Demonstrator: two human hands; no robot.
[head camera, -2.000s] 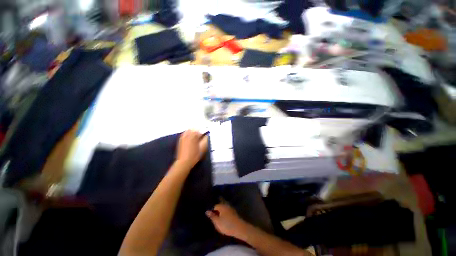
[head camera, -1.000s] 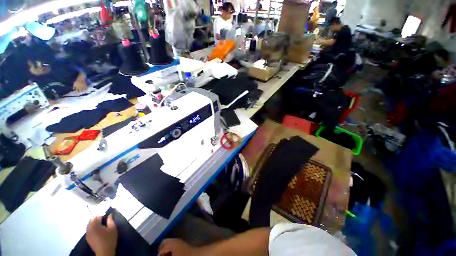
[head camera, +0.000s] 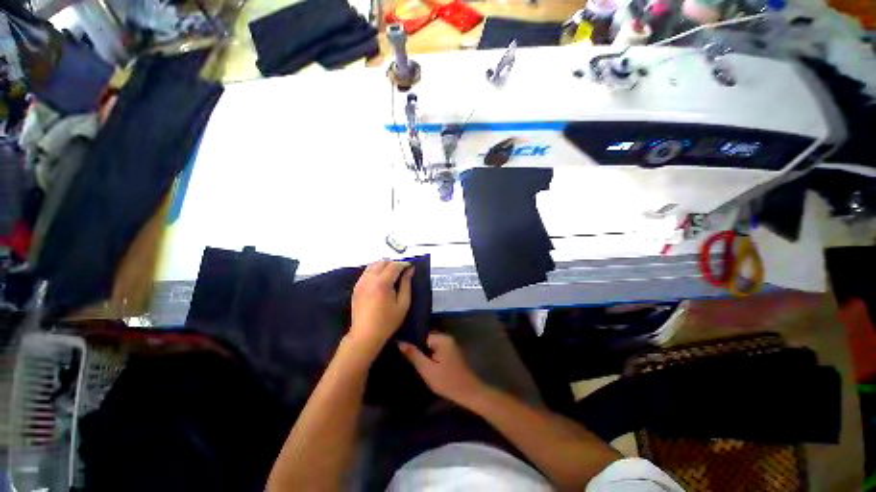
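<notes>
A large black garment panel (head camera: 279, 307) lies over the front table edge, left of and below the needle area, and hangs towards my lap. My left hand (head camera: 381, 306) grips its upper right part on the table edge. My right hand (head camera: 438, 365) pinches the panel's right edge, lower down. A stack of small black cut pieces (head camera: 506, 231) with stepped edges lies right of the presser foot (head camera: 446, 183). The white sewing machine (head camera: 672, 106) with its blue stripe stands behind; the cloth is not under its needle.
Scissors (head camera: 732, 261) lie at the table's right end. Black folded pieces (head camera: 312, 36) and red shapes (head camera: 437, 13) are behind the machine. Black cloth (head camera: 125, 183) lies at left above a white basket (head camera: 46, 413). More black pieces (head camera: 720, 394) lie on a woven mat (head camera: 720, 465), lower right.
The view has swung back from the right side to the table. Compared with two seconds ago, my right hand is higher, closer to my left hand, and both hold the panel's right edge.
</notes>
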